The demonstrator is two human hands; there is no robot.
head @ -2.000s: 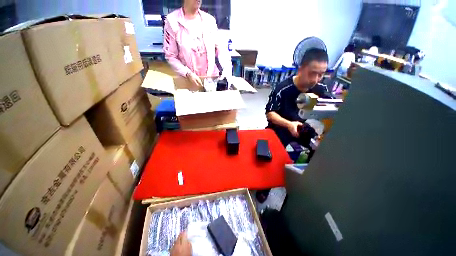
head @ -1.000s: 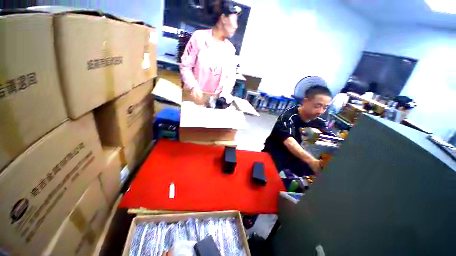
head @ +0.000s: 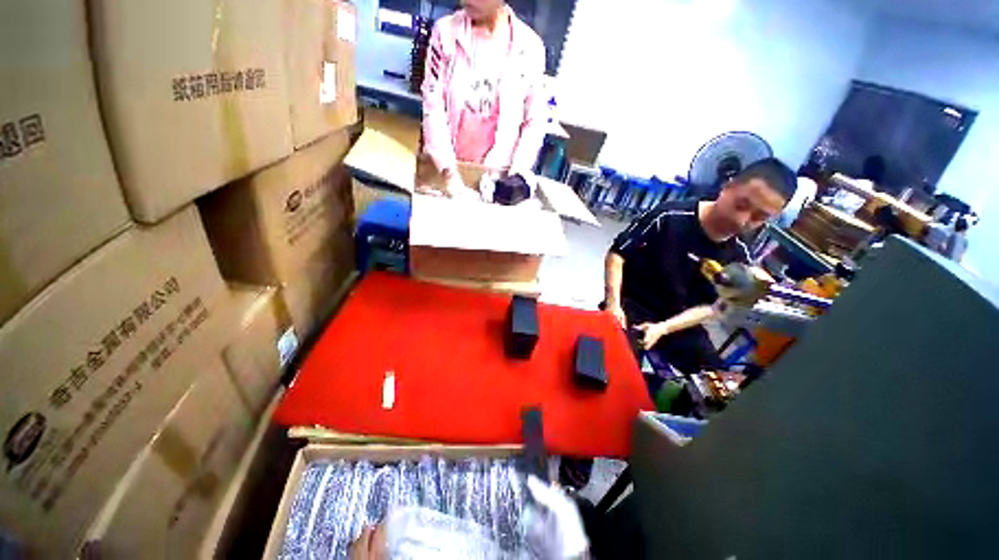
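Observation:
The open parts carton point(head: 287, 505) stands at the bottom, filled with rows of silvery bagged parts. My right hand point(head: 557, 520), in a white glove and blurred, holds a dark flat panel point(head: 534, 443) upright over the carton's far edge. My bare left hand point(head: 369, 543) is cut off by the bottom edge; a finger or two show against a whitish clear poly bag point(head: 438, 536), which it appears to hold above the rows. Two stacks of dark parts, one point(head: 523, 326) nearer the middle and one point(head: 590, 361) to its right, stand on the red table cover point(head: 460, 377).
A small white strip point(head: 389, 391) lies on the red cover. Tall closed cartons point(head: 197, 98) stand at left. A grey-green casing point(head: 833, 438) blocks the right. Beyond the table, a person in pink handles things in an open carton point(head: 477, 263); a person in black sits at a bench machine point(head: 739, 282).
My right hand, out of sight before, now shows with a dark panel lifted towards the red cover. The panel earlier lay over the carton beside my left hand. The camera view has shifted.

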